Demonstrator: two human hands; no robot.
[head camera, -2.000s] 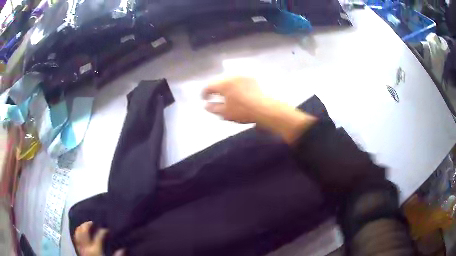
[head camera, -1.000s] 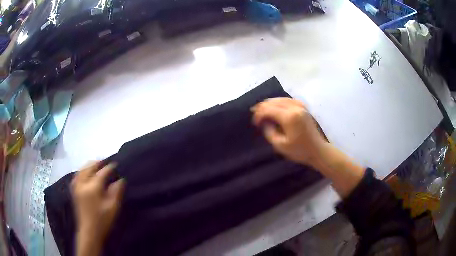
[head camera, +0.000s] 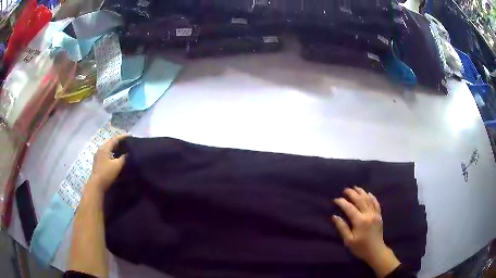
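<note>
A dark purple-black garment (head camera: 239, 201) lies as a long folded rectangle on the white table in front of me. My left hand (head camera: 111, 163) is at its upper left corner, with the fingers curled over the edge and the cloth between fingers and thumb. My right hand (head camera: 359, 220) rests on top of the garment near its right end, with the fingers spread and nothing gripped.
The white table (head camera: 245, 114) has finished dark packs (head camera: 228, 40) with white stickers along its far side. A pale-blue label strip (head camera: 81, 168) curls at left beside a black slim object (head camera: 26, 209). Clear film (head camera: 32, 92) lies at the left edge. A blue item (head camera: 400, 70) lies by the packs.
The view has turned left. The sleeve that stuck out is now folded in. My left hand has moved to the garment's upper left corner, and my right hand now lies flat on the cloth.
</note>
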